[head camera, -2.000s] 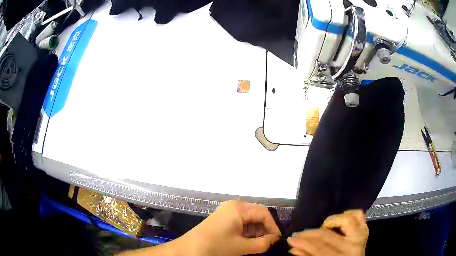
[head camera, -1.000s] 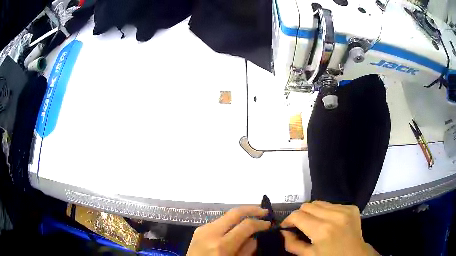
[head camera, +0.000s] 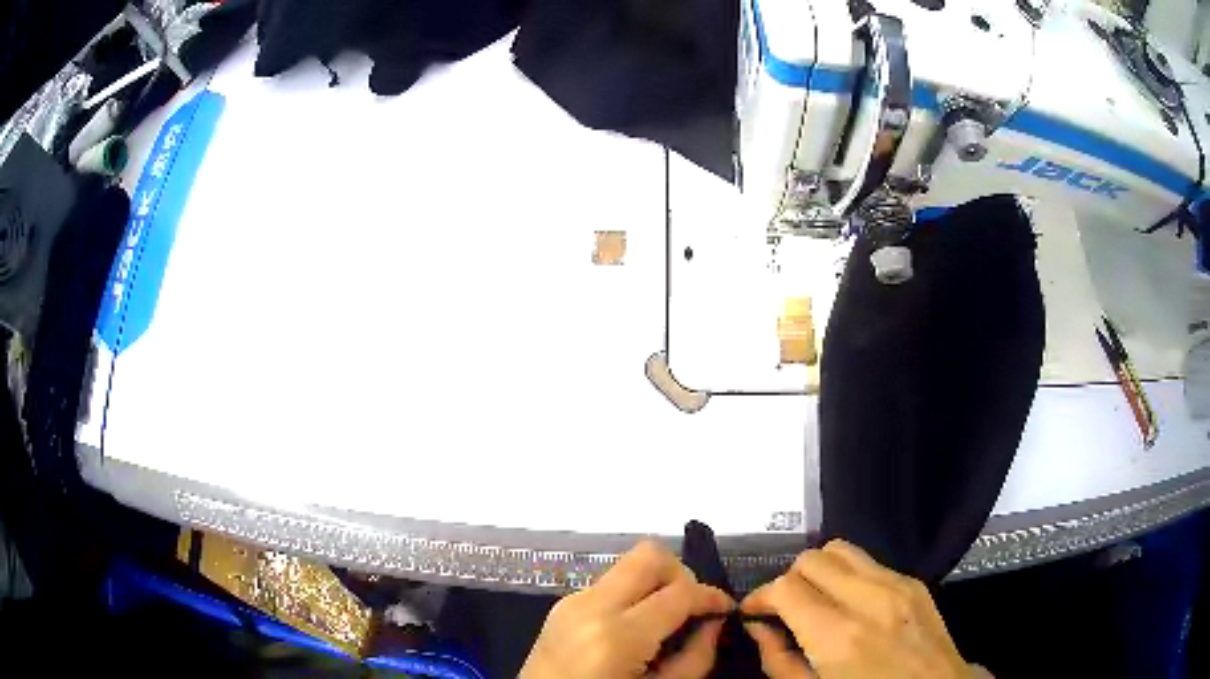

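A long black garment panel (head camera: 929, 398) lies from under the right side of the machine head down over the table's front edge. My left hand (head camera: 630, 617) and my right hand (head camera: 849, 617) are close together at the front edge, low in the picture. Both pinch a black fabric edge between the fingertips. A narrow black tip (head camera: 702, 547) of cloth sticks up between the hands onto the table edge. How the cloth lies below the fingers is hidden.
The white sewing machine head (head camera: 809, 120) stands at the back right. Thread snips (head camera: 1128, 382) lie at the right. Black pieces (head camera: 637, 73) lie at the back. A measuring tape (head camera: 398, 551) runs along the front edge, with a blue bin (head camera: 252, 613) below.
Since two seconds ago, my hands have come together fingertip to fingertip, and the narrow cloth tip now shows between them. The long panel's lower part has shifted slightly. The camera view has also shifted.
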